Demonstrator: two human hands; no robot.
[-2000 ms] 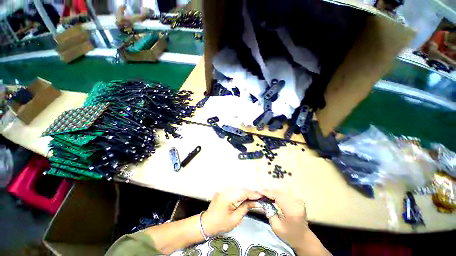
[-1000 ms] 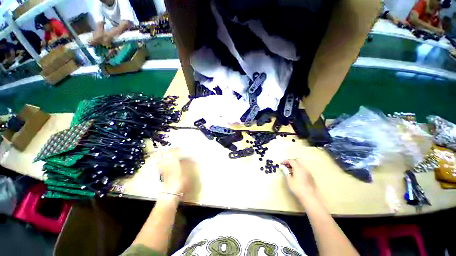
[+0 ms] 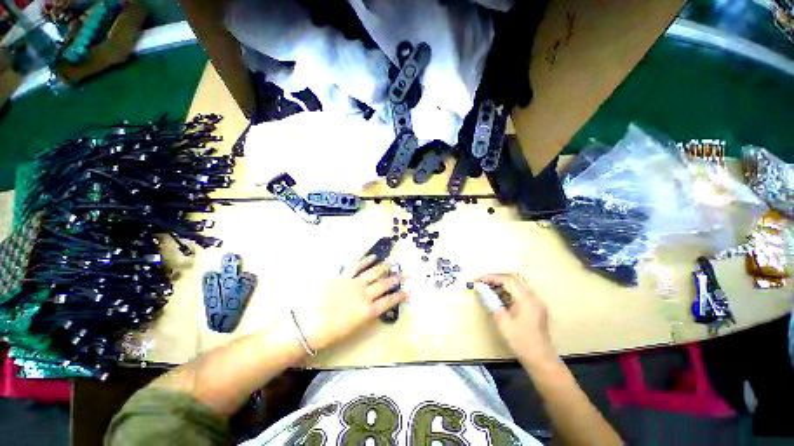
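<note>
My left hand (image 3: 353,303) lies palm down at the middle of the tabletop, its fingers over dark plastic housings (image 3: 392,312) whose ends show beyond the fingertips. My right hand (image 3: 522,318) is to the right, with a white covering (image 3: 489,296) at its fingertips and a tiny black piece (image 3: 471,285) at the tip. Between the hands is a small cluster of tiny pieces (image 3: 445,273), with a larger pile of black ones (image 3: 422,218) behind. Several housings (image 3: 225,294) lie together left of my left hand.
An open carton (image 3: 579,70) stands at the back, with white packing (image 3: 322,152) and more housings (image 3: 401,157). Black cables (image 3: 113,209) are heaped at left. A clear plastic bag (image 3: 662,192) and a dark-blue hand tool (image 3: 709,294) lie at right. A pink-red stool (image 3: 670,383) is below.
The view has tilted down and shifted. My left hand has moved from the left of the tabletop onto housings in the middle. My right hand stays beside the tiny pieces.
</note>
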